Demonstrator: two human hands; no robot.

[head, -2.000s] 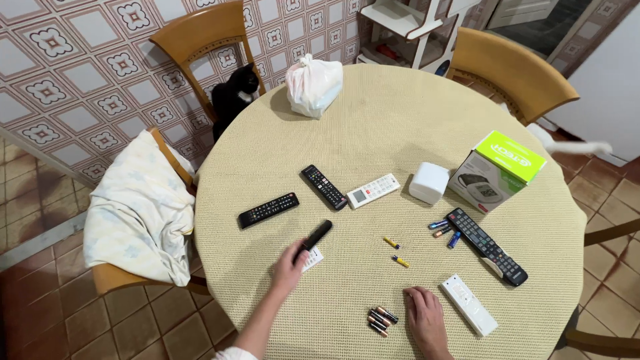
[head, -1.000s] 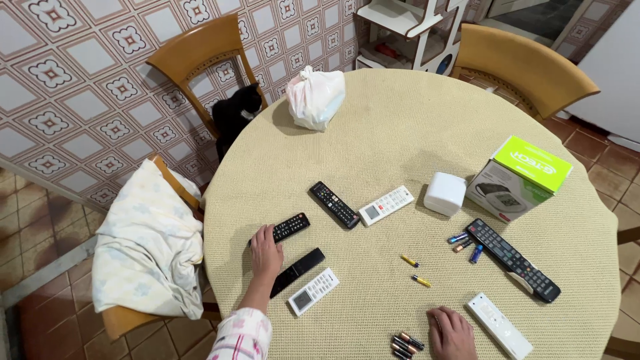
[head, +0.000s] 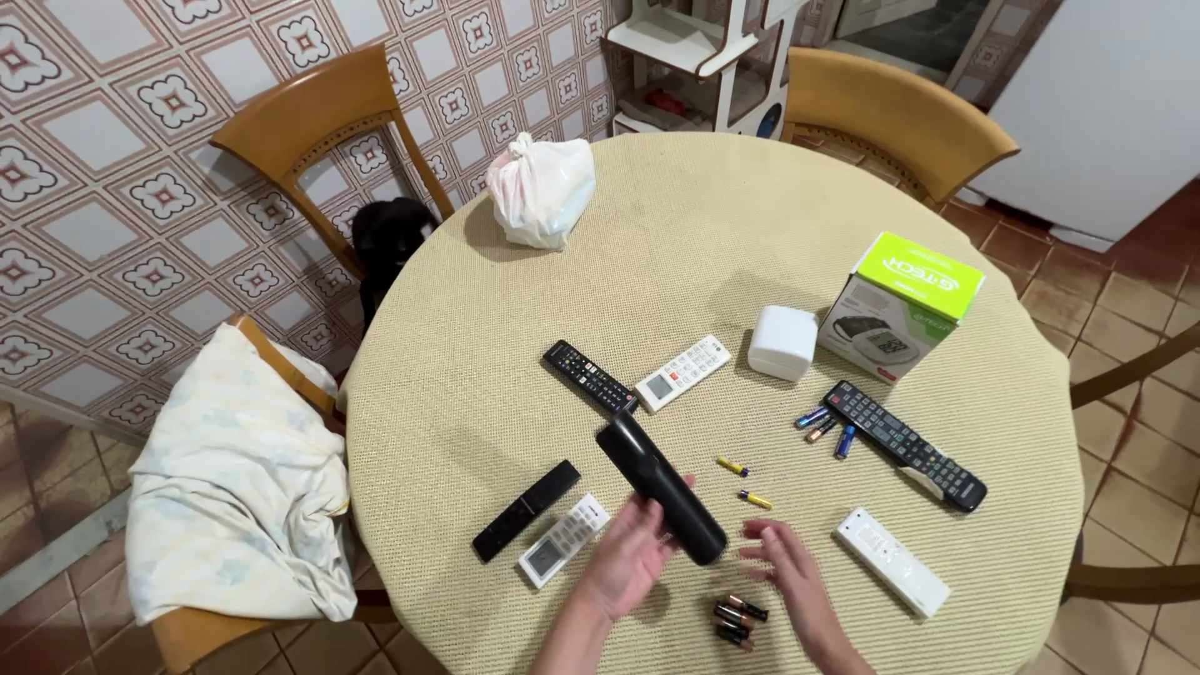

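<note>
My left hand holds a black remote control above the table, its plain back side up. My right hand is just right of the remote's lower end, fingers apart and holding nothing. Below the remote, several black-and-copper batteries lie on the tablecloth. Two yellow batteries lie above my right hand. A slim black remote and a white remote with a display lie left of my left hand. To the right, a white remote lies on the cloth.
Farther back are a black button remote, a white air-conditioner remote, a white plastic case and a G-Tech box. A large black remote lies beside blue batteries. A tied plastic bag stands near the far edge.
My left hand has picked up the black button remote from the left side of the table and brought it toward the middle. My right hand has lifted from the cloth.
</note>
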